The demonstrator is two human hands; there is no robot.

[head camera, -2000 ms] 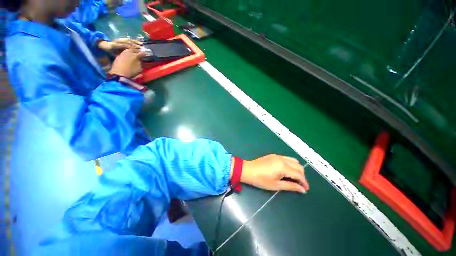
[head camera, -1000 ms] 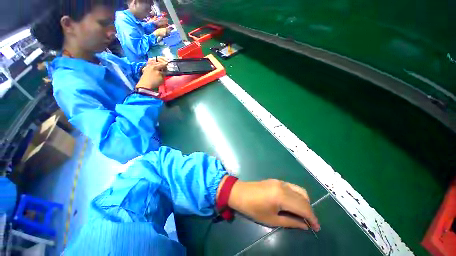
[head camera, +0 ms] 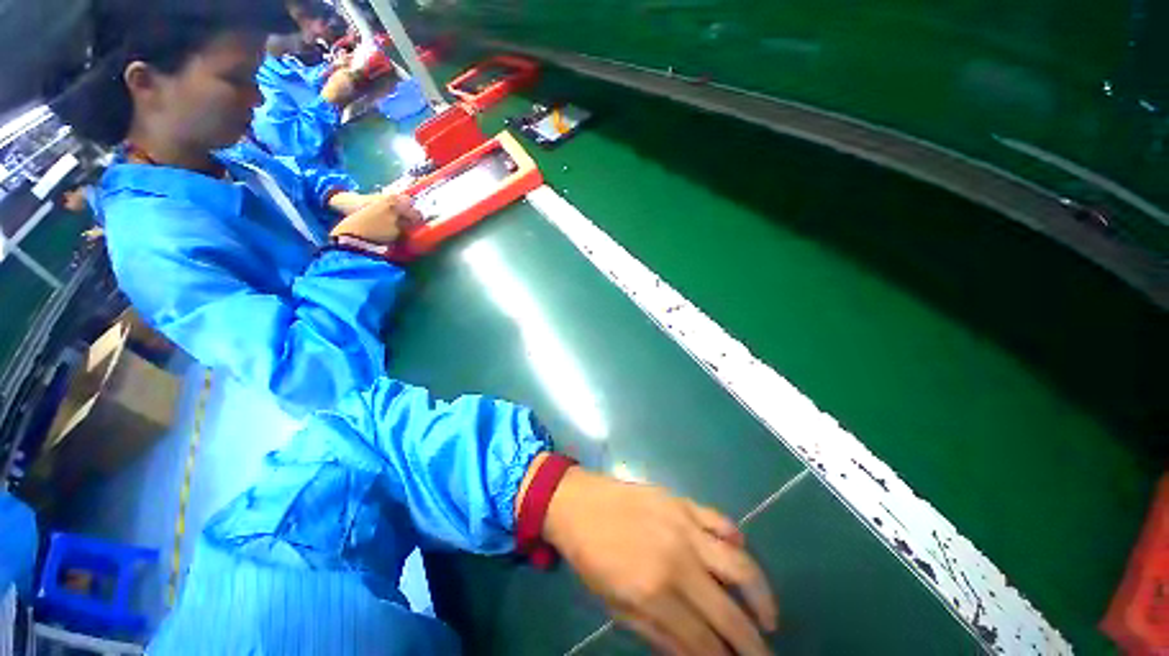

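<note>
My left hand is low in the view, over the dark green bench mat, palm down with the fingers bent and a little apart. Some fingertips are cut off by the bottom edge, and I see nothing held. A dark red strap circles the wrist at the blue cuff. A thin pale line crosses the mat beside the hand. My right hand is not in view.
A white chipped strip edges the green belt. A red frame is cut off at the right. A neighbour in blue handles a red-framed unit. An unframed unit lies on the belt.
My left hand has moved left and lower in the view, its fingers now more spread. A thin dark thing at its fingertips no longer shows. The neighbour's frame now shows a pale surface.
</note>
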